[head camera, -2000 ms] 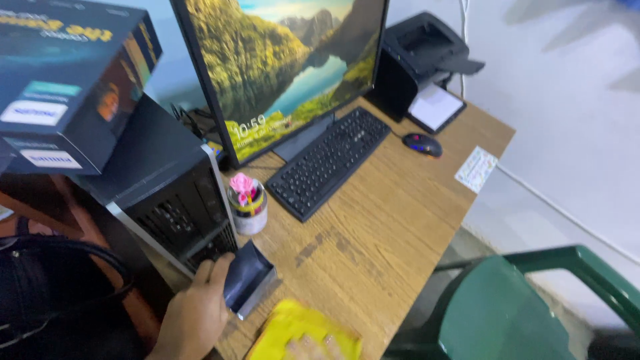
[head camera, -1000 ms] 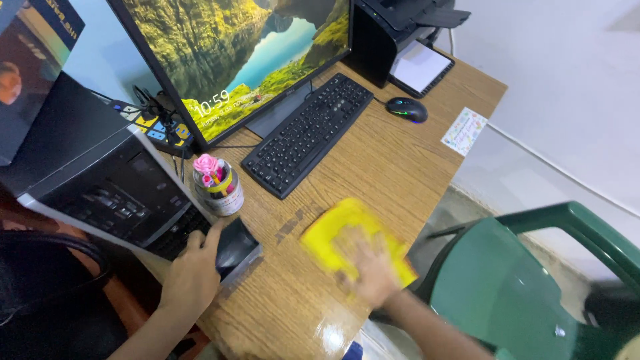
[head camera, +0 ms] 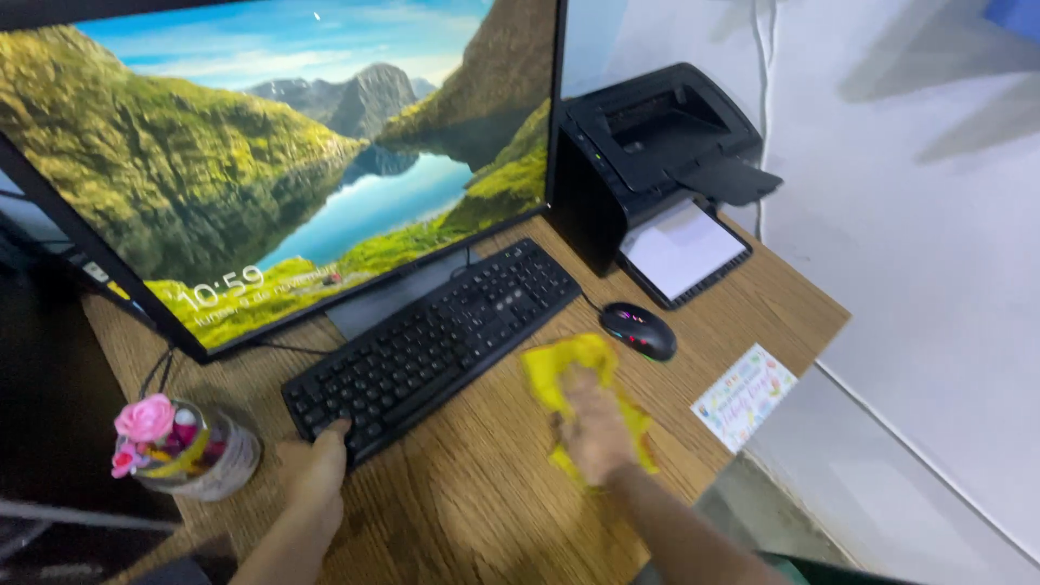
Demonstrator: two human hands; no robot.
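My right hand (head camera: pixel 595 431) presses a yellow cloth (head camera: pixel 569 370) flat on the wooden desk (head camera: pixel 455 504), its fingers over the fabric. The cloth lies just below the black mouse (head camera: pixel 639 331) and right of the black keyboard (head camera: pixel 439 345). My left hand (head camera: pixel 313 471) touches the keyboard's near left corner, with the thumb on the keys; its other fingers are blurred, and whether they grip the edge is not clear. Left of that hand stands a glass jar (head camera: pixel 219 467) with pink artificial flowers (head camera: pixel 146 418) and other small items.
Behind the keyboard stands a monitor (head camera: pixel 325 179), switched on. A black printer (head camera: pixel 658 146) with white paper (head camera: pixel 684 248) in its tray is at the back right. A printed card (head camera: pixel 743 396) lies by the desk's right edge, near the white wall (head camera: pixel 894 268).
My left hand has moved from the dark object beside the computer tower to the keyboard's corner. The cloth under my right hand is now close to the mouse. The view has shifted toward the monitor.
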